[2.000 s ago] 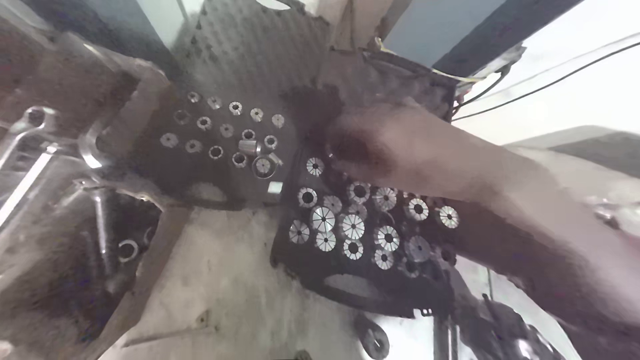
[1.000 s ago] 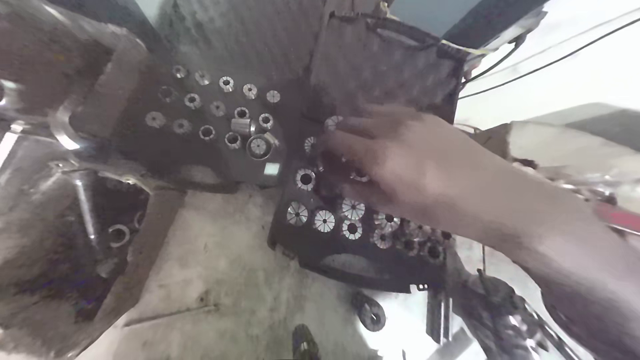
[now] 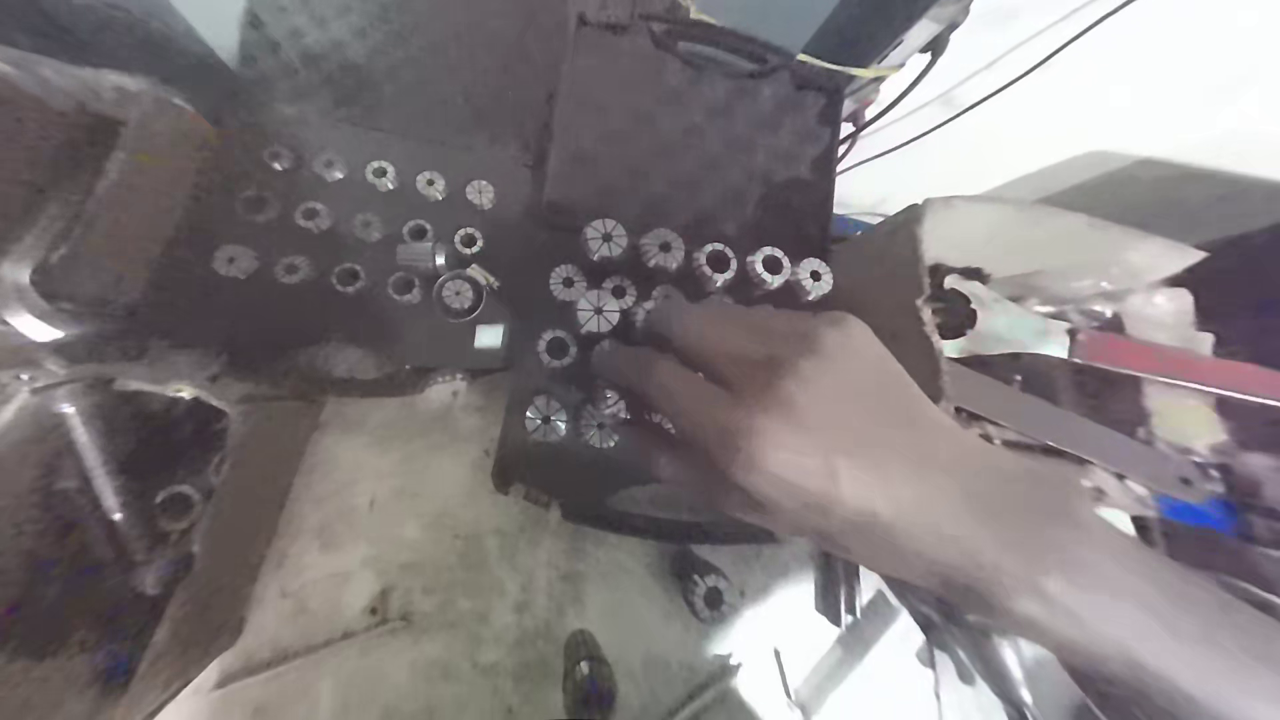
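My right hand [image 3: 770, 400] reaches in from the right over an open dark case [image 3: 700, 130] of metal spring collets. Its fingertips are down among the collets near the case's left half; whether they grip one cannot be told. A slotted collet [image 3: 598, 311] lies just left of the fingertips, and another collet [image 3: 546, 418] stands in the front left corner. Along the back row is a ring-shaped collet [image 3: 770, 267]. The hand hides several others. To the left, a second dark case [image 3: 340, 345] holds rows of smaller collets, with a collet nut [image 3: 459, 295] at its right end. My left hand is out of view.
A loose collet [image 3: 710, 594] lies on the worn surface [image 3: 400, 560] before the case, near a dark cylindrical part [image 3: 588, 675]. At left is a bin [image 3: 270, 480] with metal parts. A cardboard box [image 3: 895, 290] and a red-handled tool [image 3: 1180, 365] are at right; cables hang behind.
My right hand has moved from the back of the right case down among its collets, uncovering the back row. The view has shifted somewhat.
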